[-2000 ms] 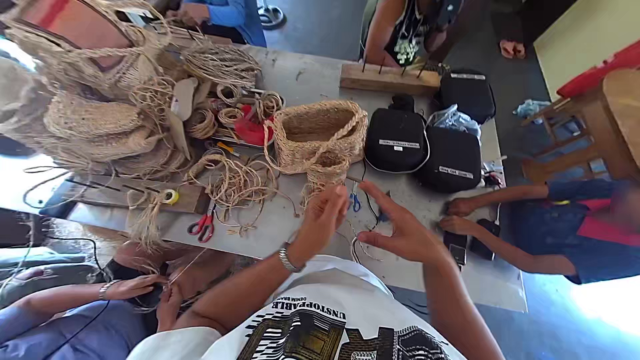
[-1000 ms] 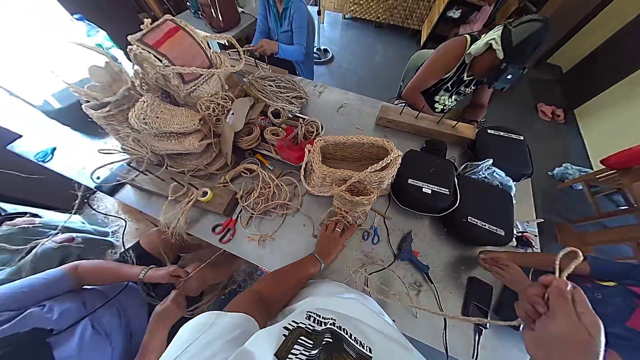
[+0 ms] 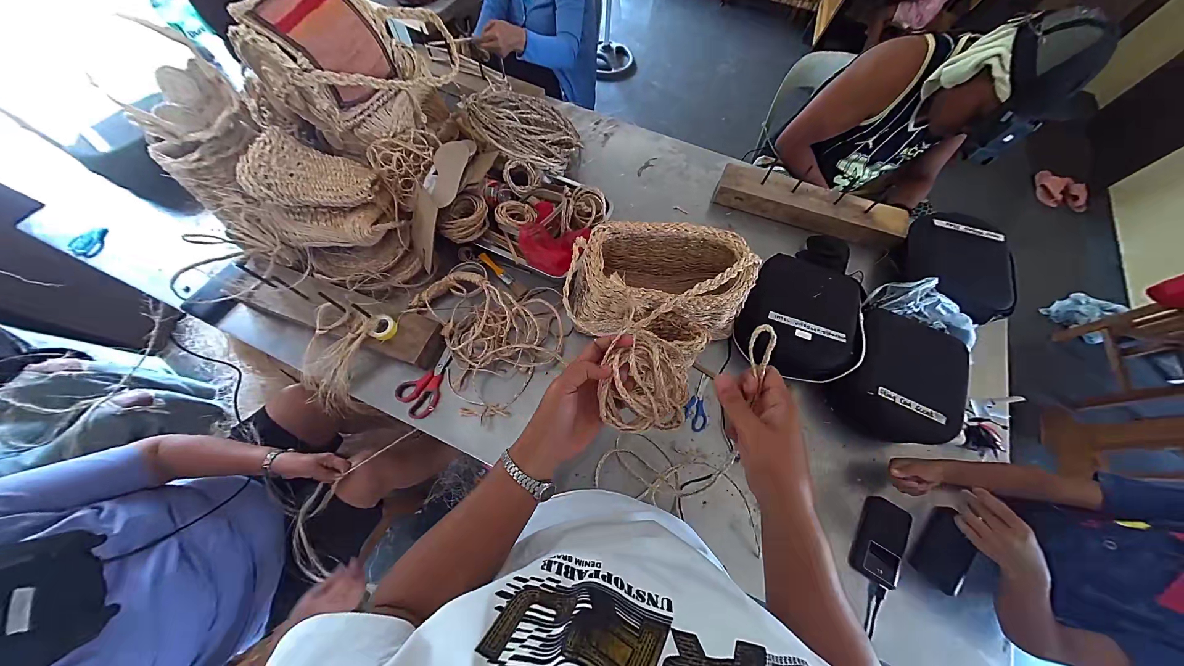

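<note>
My left hand (image 3: 578, 398) grips the edge of a small piece of woven fibre work with a bundle of braided cord (image 3: 645, 381) hanging from it. My right hand (image 3: 760, 416) pinches a looped end of natural fibre cord (image 3: 762, 347), with the loop standing above the fingers. Just beyond my hands a woven oval basket (image 3: 592, 301) rests on the table, a twisted handle across its front. Thin cord (image 3: 661, 472) trails in loose curves below my hands. Blue-handled scissors (image 3: 696, 413) lie between the two hands, partly hidden.
Red-handled scissors (image 3: 424, 392), a cord tangle (image 3: 504, 324) and a pile of woven bags (image 3: 305, 185) are at left. Black cases (image 3: 800, 314) stand at right. A wooden block with metal pegs (image 3: 809, 205) is at the back. Co-workers sit around the table (image 3: 647, 157).
My left hand has lifted from the table and now holds the small fibre piece. My right hand has come in from the far right with the looped cord in it.
</note>
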